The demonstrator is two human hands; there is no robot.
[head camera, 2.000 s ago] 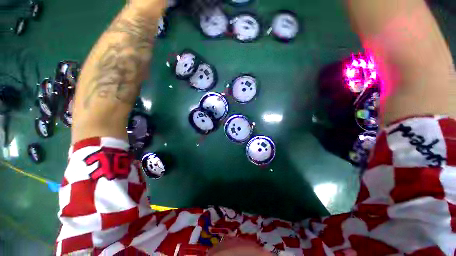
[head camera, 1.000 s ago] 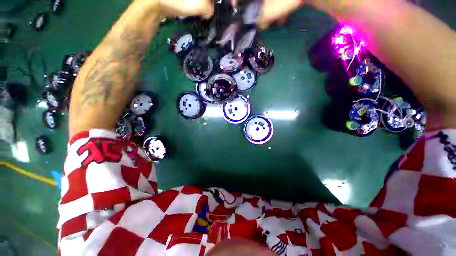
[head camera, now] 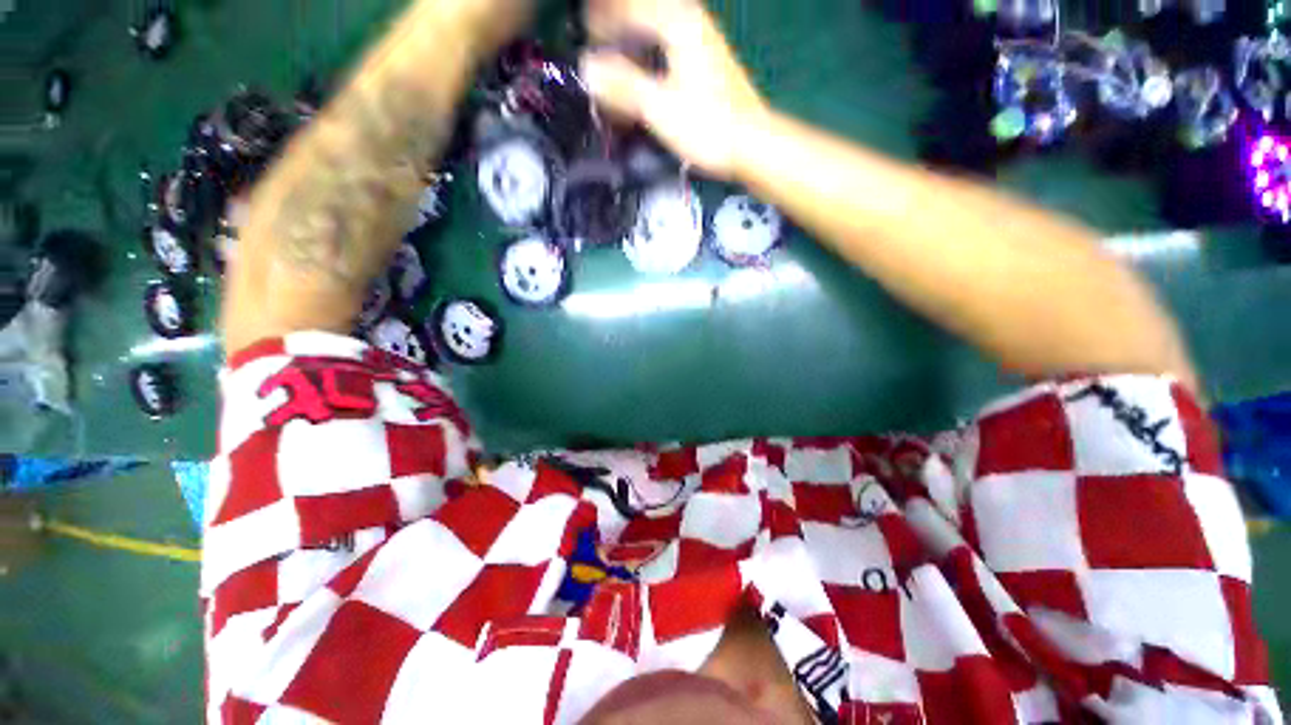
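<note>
White-faced round parts (head camera: 664, 230) with black rims lie in a loose group at the upper middle, several overlapping. Dark wired parts (head camera: 592, 198) lie blurred among them. My right hand (head camera: 673, 85) is over the top of this group, fingers curled beside a dark patch; blur hides whether it holds anything. My left hand (head camera: 489, 17) is at the top edge, mostly cut off, and its fingers are not visible.
Lit circuit boards (head camera: 1038, 88) with pale cables lie at upper right; one board (head camera: 1270, 170) glows pink at the right edge. A dark heap of round parts (head camera: 234, 135) is at left. A crumpled clear bag (head camera: 36, 347) lies at the left edge.
The view has shifted, so the lit boards now sit higher and farther right. The blurred dark bundle seen between my hands is no longer there; more parts lie grouped below them.
</note>
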